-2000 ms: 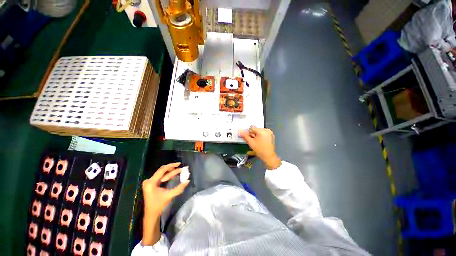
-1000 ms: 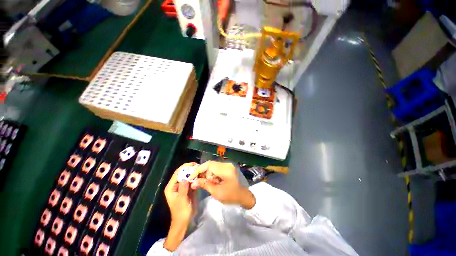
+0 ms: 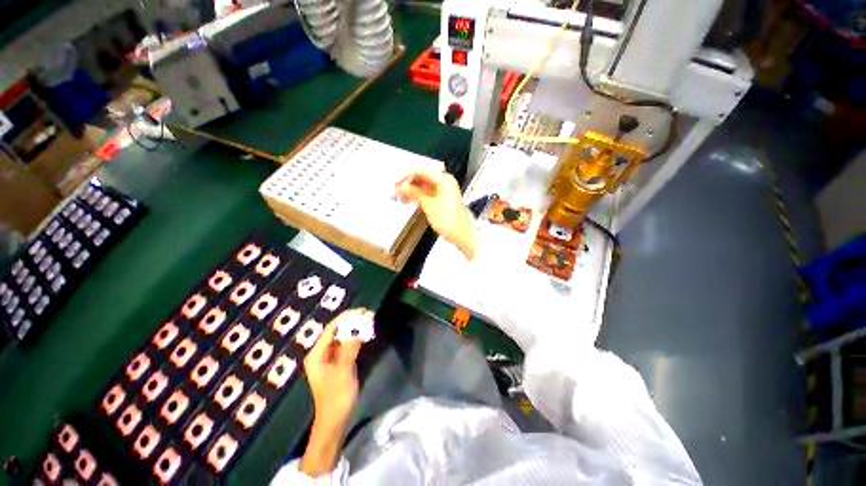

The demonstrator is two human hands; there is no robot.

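My left hand [image 3: 332,365] holds a small white housing [image 3: 356,327] with a dark round centre between thumb and fingers, beside the black blister tray. My right hand [image 3: 435,199] is over the right part of the stacked carrier sheets [image 3: 332,185], fingertips close together at the white top sheet. Whether the fingertips hold a small piece is too small to tell. The blister tray [image 3: 211,308] has rows of pink-rimmed pieces and two whiter ones at its upper right corner.
The heat press base [image 3: 480,272] is at the right with orange-brown fixtures [image 3: 551,259] and a gold press head [image 3: 587,180] above them. A control box [image 3: 460,57] stands behind. A pale slip [image 3: 319,252] lies between tray and stack. Another tray [image 3: 62,249] is far left.
My right hand has left the housing and moved up over the carrier sheets. My left hand still holds the housing. The view has turned left, and the gold press head is over the right fixtures.
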